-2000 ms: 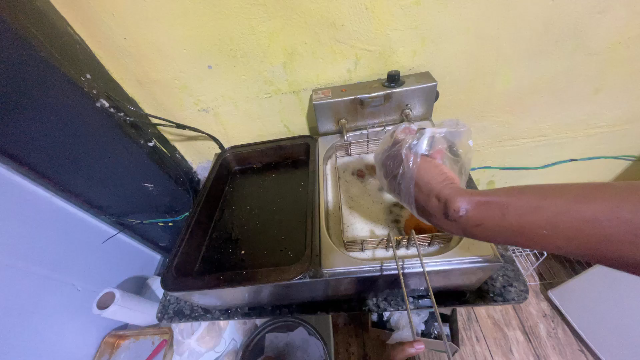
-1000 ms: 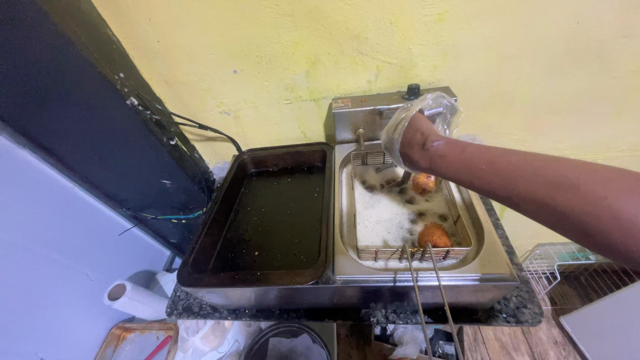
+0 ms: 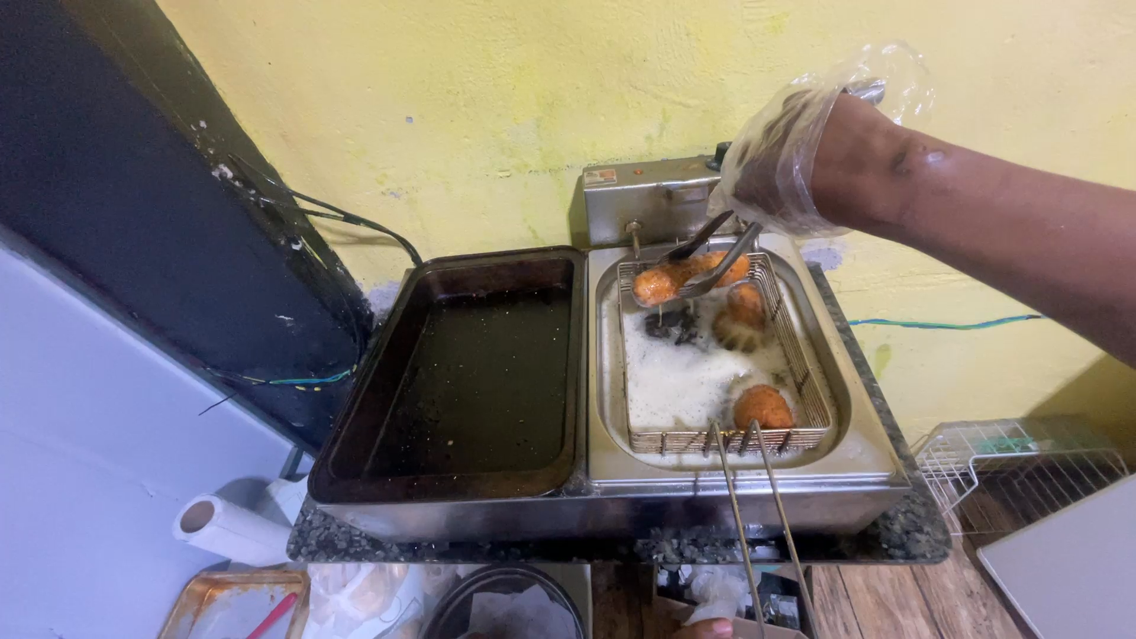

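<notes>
My right hand (image 3: 781, 155), in a clear plastic glove, is shut on metal tongs (image 3: 710, 257) above the back of the fryer. Between the tong tips is a long browned fried piece (image 3: 655, 287), with drips below it. Two more browned pieces are in the foaming oil (image 3: 679, 382): one at the back right (image 3: 745, 304), one at the front right (image 3: 763, 408). The wire fryer basket (image 3: 643, 439) sits in the oil, its long handle (image 3: 741, 524) reaching to the bottom edge. Only fingertips of my left hand (image 3: 706, 629) show beside the handle; its grip is hidden.
Left of the fryer well lies a dark rectangular pan (image 3: 479, 382). The fryer control box (image 3: 652, 200) stands against the yellow wall. Below are a paper roll (image 3: 226, 530), a stained tray (image 3: 209, 590) and a round dark container (image 3: 506, 577). A white wire rack (image 3: 1021, 470) stands at right.
The tongs now show with a fried piece lifted between them at the back of the basket. My right hand has moved up and right of the control box.
</notes>
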